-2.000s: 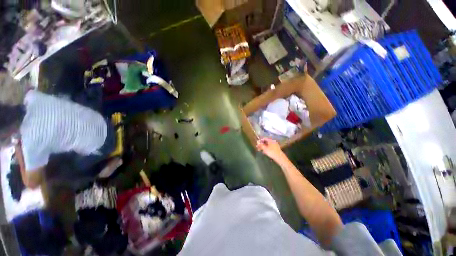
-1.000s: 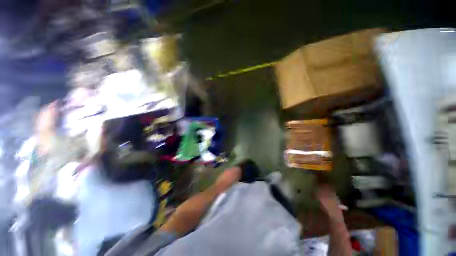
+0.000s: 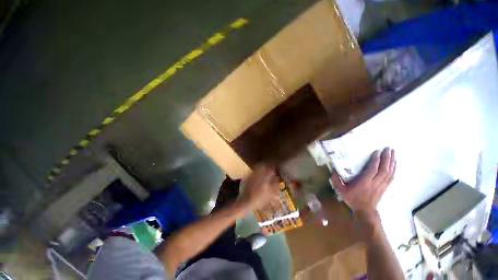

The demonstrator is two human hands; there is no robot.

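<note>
A large brown cardboard carton [image 3: 256, 87] stands with its flaps up and a dark inside. My left hand [image 3: 261, 188] is blurred at the carton's near lower edge, over an orange printed packet [image 3: 279, 210]. Its fingertips are unclear, and I cannot tell whether it grips anything. My right hand [image 3: 368, 180] lies palm down with fingers apart on the corner of a white machine table [image 3: 420, 126], holding nothing. Black cloth [image 3: 226, 197] shows beside my left forearm; I cannot tell whether it is a garment piece or my clothing.
A pale machine head [image 3: 450, 213] stands on the table at lower right. A clear bottle [image 3: 313, 202] with a white cap is below the table edge. A blue crate [image 3: 169, 208] with a green piece is at lower left. A yellow-striped line [image 3: 164, 76] crosses the floor.
The view has moved forward to the large carton. My left hand has come to the carton's near edge. My right hand has moved from low over the floor onto the white table.
</note>
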